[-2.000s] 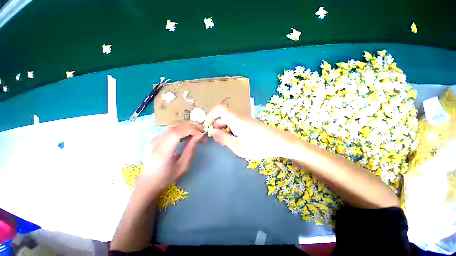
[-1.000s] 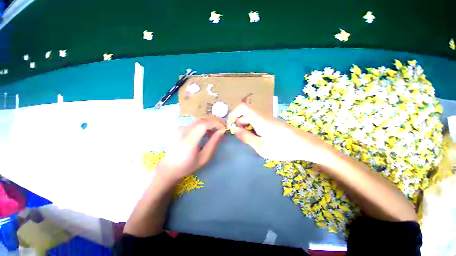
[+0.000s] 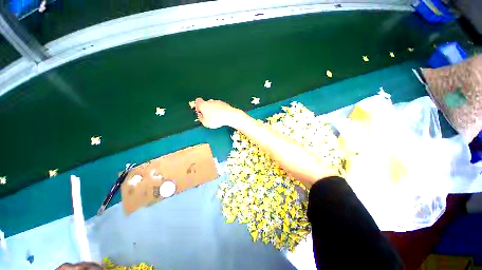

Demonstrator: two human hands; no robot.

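Observation:
My right hand (image 3: 214,114) reaches over the green conveyor belt (image 3: 132,74), its fingers closed at a small yellow-and-white moulded piece (image 3: 192,104) on or just above the belt. My left hand (image 3: 79,266) is cut off by the bottom edge; its fingers are hidden. A large heap of yellow-and-white pieces (image 3: 264,195) lies under and beside my right forearm. A low pile of thin yellow parts (image 3: 127,266) lies beside my left hand, partly cut off. The brown cardboard pad (image 3: 198,166) carries a white disc (image 3: 167,189) and white scraps.
Dark tweezers or a pen (image 3: 114,191) lie at the cardboard's left end. Spaced pieces (image 3: 160,111) sit along the belt. A clear plastic bag (image 3: 412,174) lies right of the heap. Blue bins (image 3: 448,55) stand at the far right, near another person's patterned sleeve (image 3: 460,95). A metal rail (image 3: 158,29) borders the belt.
The view has turned right and tilted. My right hand has moved from beside the cardboard out over the belt. My hands have parted, and my left hand is now low at the bottom edge.

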